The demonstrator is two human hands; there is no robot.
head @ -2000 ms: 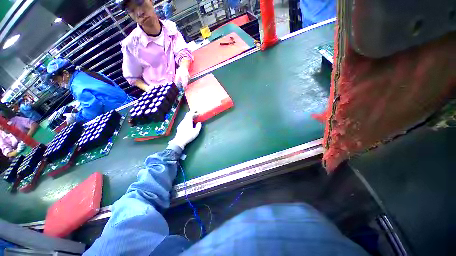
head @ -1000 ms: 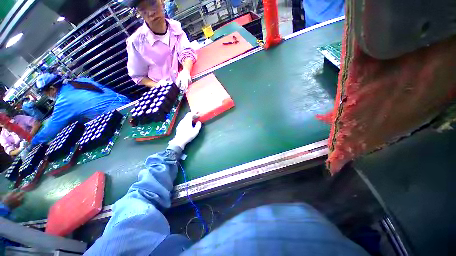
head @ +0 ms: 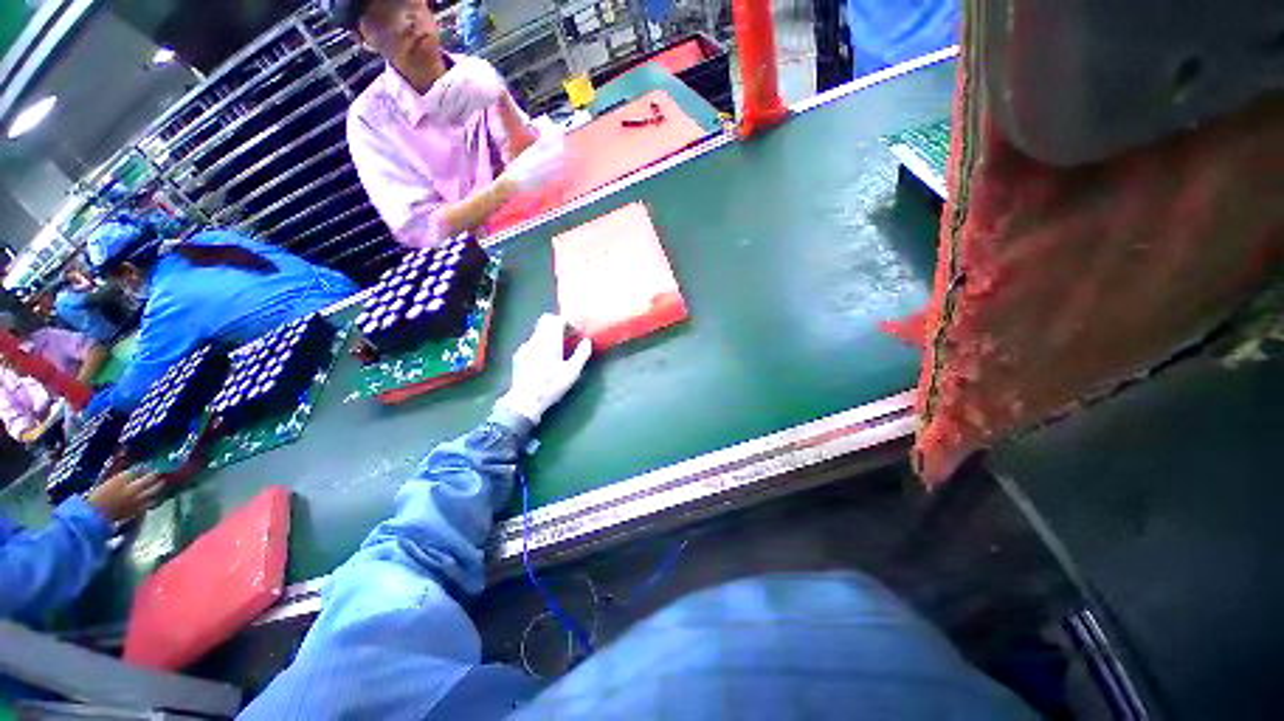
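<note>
A red-orange support pad (head: pixel 620 276) with a pale worn top lies on the green conveyor belt (head: pixel 760 282). My left hand (head: pixel 545 369), in a white glove, is at the pad's near left corner, with its fingers on the edge. A thin blue cord hangs from my left wrist. A green board with a dense black capacitor block (head: pixel 425 292) sits on a red pad just left of my hand, apart from it. My right hand is not in view.
Several more capacitor boards (head: pixel 261 373) stand farther left. Another red pad (head: pixel 211 580) lies at the belt's near edge, beside a coworker's bare hand (head: pixel 127 496). A torn red curtain flap (head: pixel 1042 282) hangs at right, with a green board (head: pixel 925 152) beside it. A coworker in pink stands opposite.
My left hand and the pad have moved a little right, away from the nearest capacitor board. The coworker opposite has let go of that board and raised a hand. A bare hand has reached in at left.
</note>
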